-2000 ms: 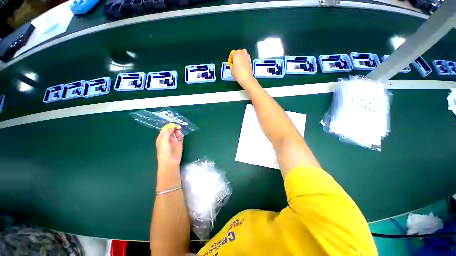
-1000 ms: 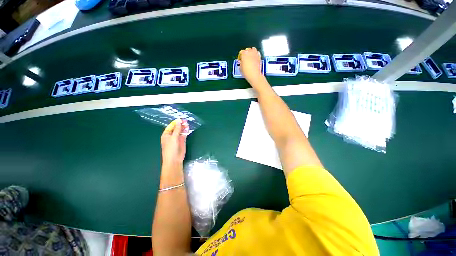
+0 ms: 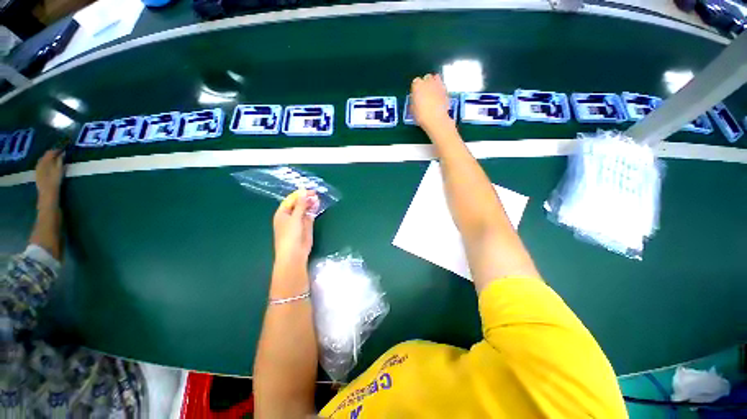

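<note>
My left hand (image 3: 296, 214) pinches a clear plastic bag (image 3: 274, 182) with small white parts showing through, held over the near bench. My right hand (image 3: 431, 101) reaches over the belt and rests on or just above one flat unit (image 3: 409, 112), covering most of it. Its fingertips are bent down, and whether they hold a small part cannot be seen. More flat units with pale edges and dark insides lie in a row on both sides, such as the one (image 3: 372, 112) just left of my right hand.
White paper (image 3: 426, 221) lies under my right forearm. Crumpled clear bags (image 3: 344, 307) lie right of my left forearm. A larger bag of white parts (image 3: 610, 192) lies at right, below a slanted grey post (image 3: 696, 78). Another person's hand (image 3: 51, 168) reaches to the belt at far left.
The row of units has shifted right in view, and my right hand has moved right with it over a unit. Another person's arm has come in at left. My left hand still holds the bag.
</note>
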